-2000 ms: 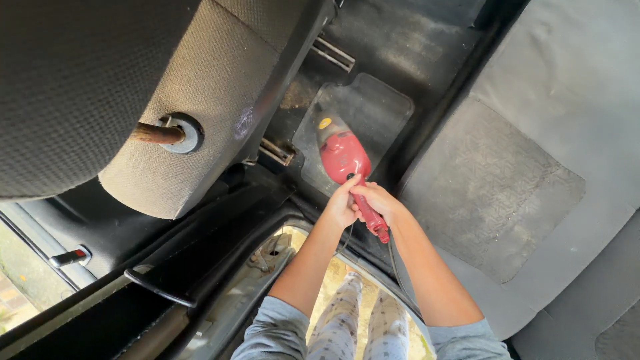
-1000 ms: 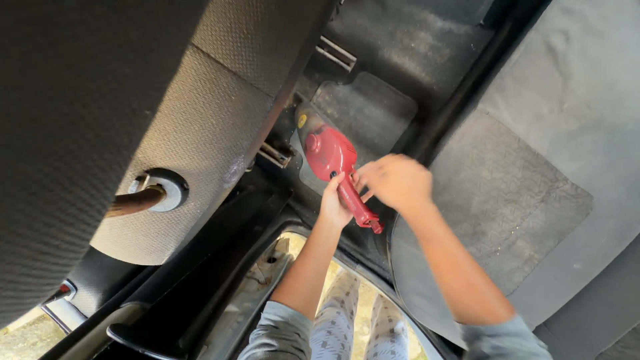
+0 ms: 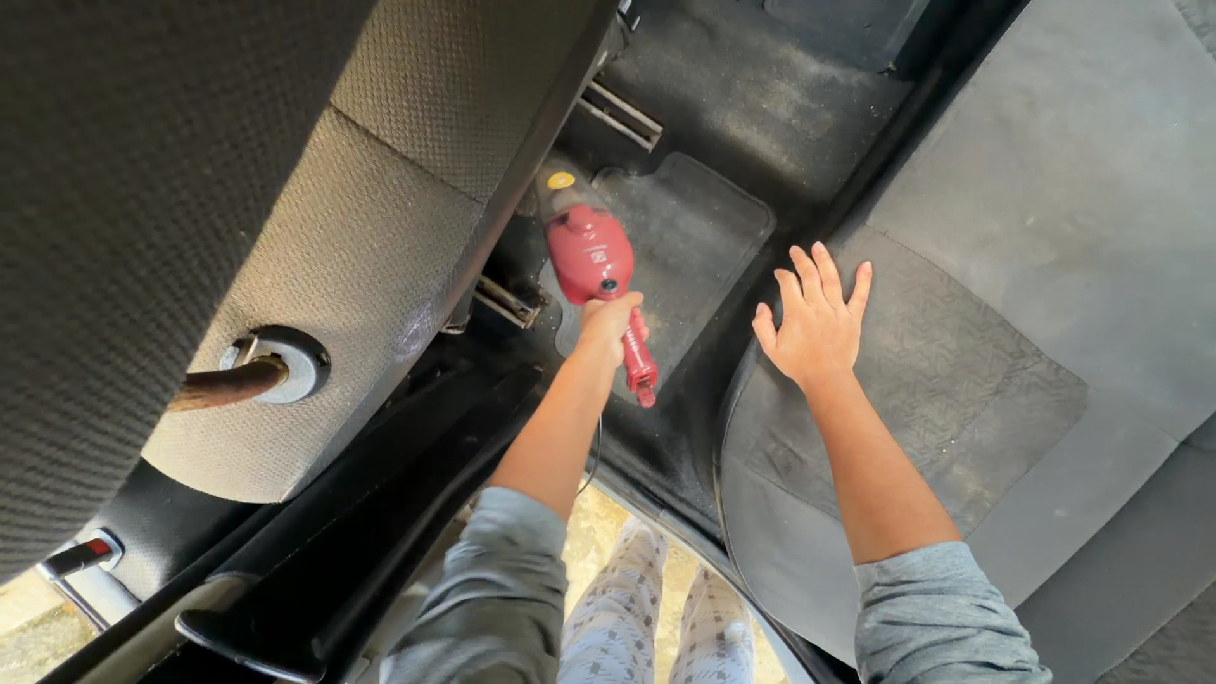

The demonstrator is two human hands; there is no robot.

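My left hand point(image 3: 611, 328) grips the handle of a red handheld vacuum cleaner point(image 3: 591, 255), whose clear nozzle with a yellow spot points away from me, beside the front seat's base. The vacuum is over a dark floor mat point(image 3: 698, 237) in the rear footwell of a car; whether it touches the mat I cannot tell. A thin cord hangs below its handle. My right hand point(image 3: 815, 318) rests with fingers spread on the front edge of the grey rear seat point(image 3: 959, 380), holding nothing.
The textured front seat point(image 3: 380, 218) with a headrest post point(image 3: 237, 380) fills the left side. Metal seat rails point(image 3: 622, 114) stick out over the footwell. A black door panel point(image 3: 380, 532) with a pull handle lies at lower left, and the door sill point(image 3: 665, 522) runs before my legs.
My right hand has left the vacuum's handle and moved right onto the rear seat. My left hand still holds the vacuum.
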